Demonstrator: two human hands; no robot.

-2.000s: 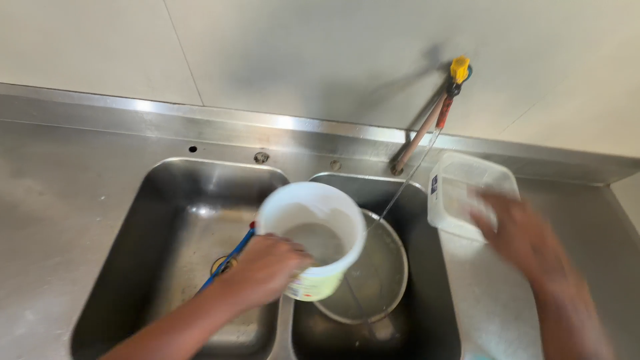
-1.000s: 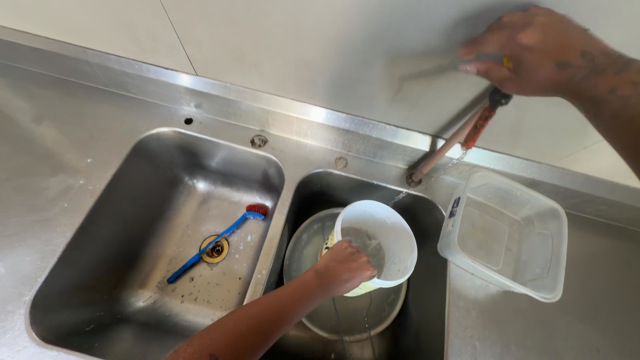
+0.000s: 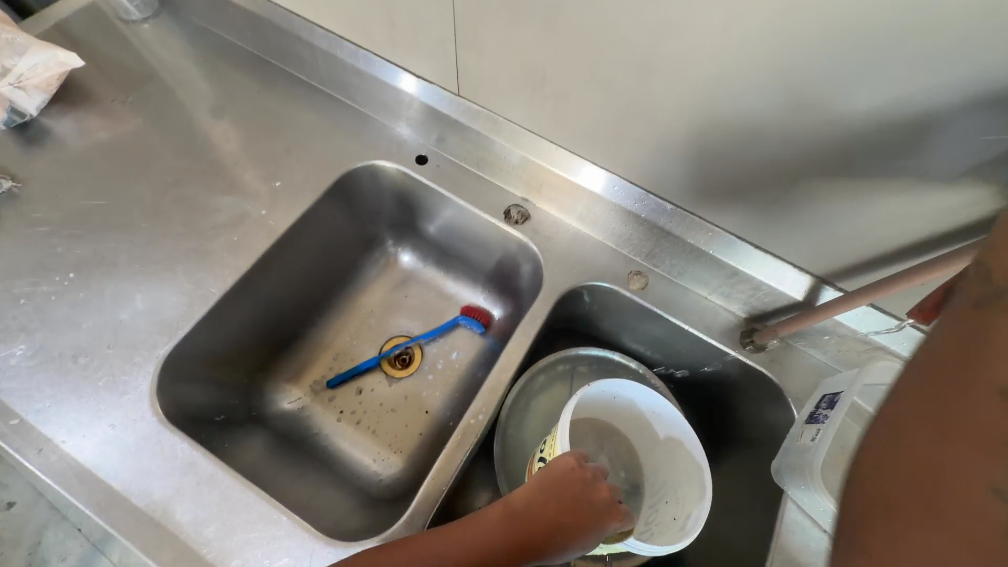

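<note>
With my left hand (image 3: 571,508) I grip the near side of a white plastic bucket (image 3: 681,472), tilted over a round metal pan (image 3: 535,394) in the right sink basin. The bucket bears printing outside, and its inner bottom shows. At the right edge only my right arm shows; the hand lies outside the view. A blue dish brush (image 3: 433,335) with red bristles rests across the drain (image 3: 402,357) of the left basin. Beside the right basin, partly behind my right arm, stands a clear plastic container (image 3: 819,433) with a label.
A pinkish pipe (image 3: 874,291) rises at a slant from the back ledge, with a red-handled part (image 3: 935,303) near it. The raised steel backsplash (image 3: 630,197) runs along the wall. A crumpled plastic bag (image 3: 31,67) lies on the counter at the upper left.
My right hand, at the top of the pipe one second ago, has gone out of view. My left hand still holds the bucket over the right basin. The view has swung left.
</note>
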